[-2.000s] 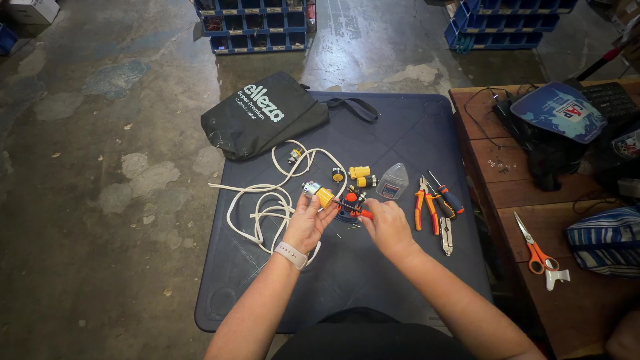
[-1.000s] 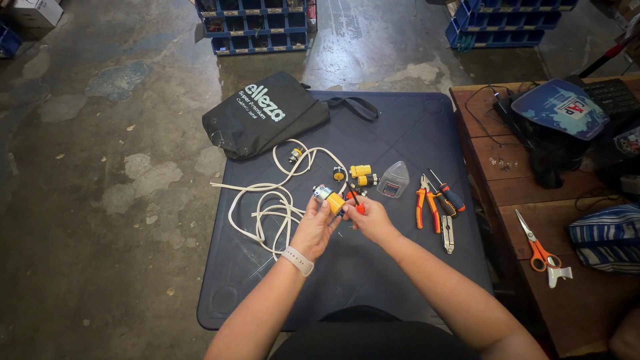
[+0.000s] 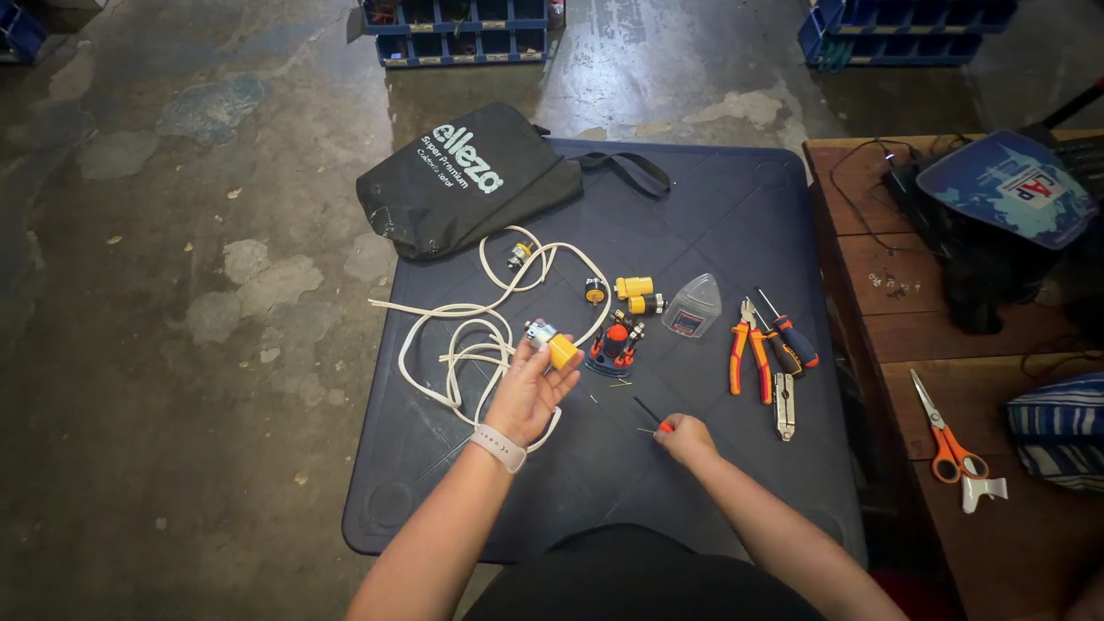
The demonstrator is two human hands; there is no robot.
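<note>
My left hand (image 3: 530, 392) holds a yellow electrical connector (image 3: 554, 345) with a metal clamp end, above the white cable (image 3: 431, 323) on the dark folding table. To its right, my right hand (image 3: 687, 438) grips a small screwdriver (image 3: 657, 417) with an orange handle, its dark shaft pointing up and left, low over the table. Between and beyond the hands stands a small blue stand (image 3: 609, 366) with orange-handled drivers. Behind it lie a yellow connector (image 3: 636, 287), a yellow and black one (image 3: 645, 304) and a round plug part (image 3: 595, 291). Another plug part (image 3: 520, 255) lies within the cable's loop.
A clear plastic case (image 3: 693, 306) lies right of the stand, then pliers (image 3: 750, 354), screwdrivers (image 3: 792, 341) and a metal multi-tool (image 3: 784, 407). A black bag (image 3: 470, 185) lies at the back left. The wooden bench (image 3: 897, 345) at right carries scissors (image 3: 947, 435).
My hands have moved apart. The right hand, with the screwdriver, has come away from the connector, down and to the right. The left hand still holds the connector.
</note>
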